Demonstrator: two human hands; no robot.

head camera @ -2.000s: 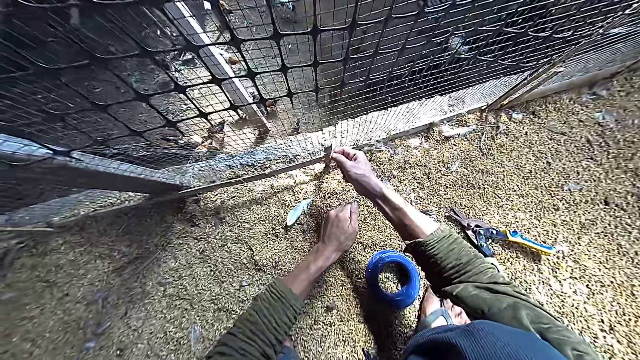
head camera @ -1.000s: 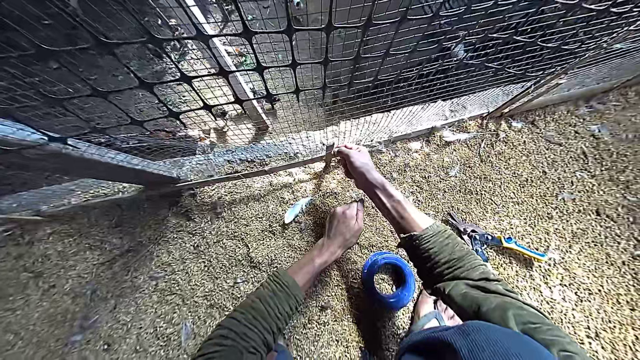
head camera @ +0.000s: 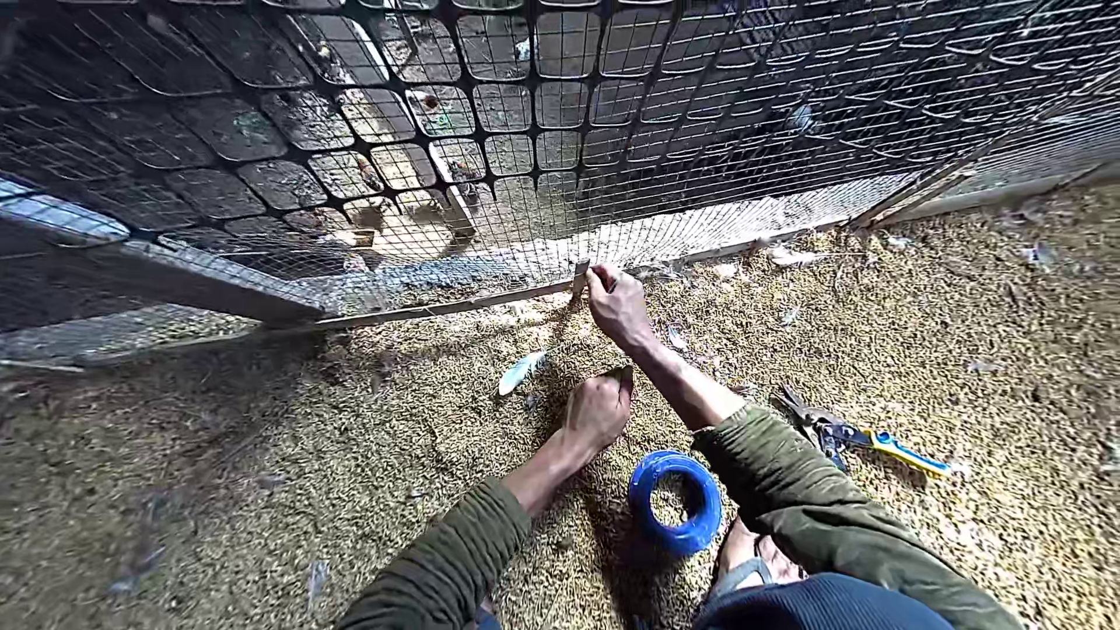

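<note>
My right hand (head camera: 618,304) is raised near the foot of the wire mesh (head camera: 490,254), its fingers closed beside a small upright stake (head camera: 580,276) at the bottom rail. Whether it grips the stake or something thin cannot be told. Below and to the left, my left hand (head camera: 598,406) is curled over the grain-like litter, a small dark tip showing at its fingers; what it holds is unclear. A blue ring-shaped coil (head camera: 643,503) lies near my foot. To the right rest snips (head camera: 884,442) with blue and yellow handles, jaws pointing up and left.
A black plastic net (head camera: 477,83) hangs in front of the finer mesh. The bottom rail (head camera: 446,306) runs along the fence, with a wooden post (head camera: 219,284) at left. A pale feather (head camera: 522,372) lies on the litter (head camera: 394,507). Birds stand behind the mesh.
</note>
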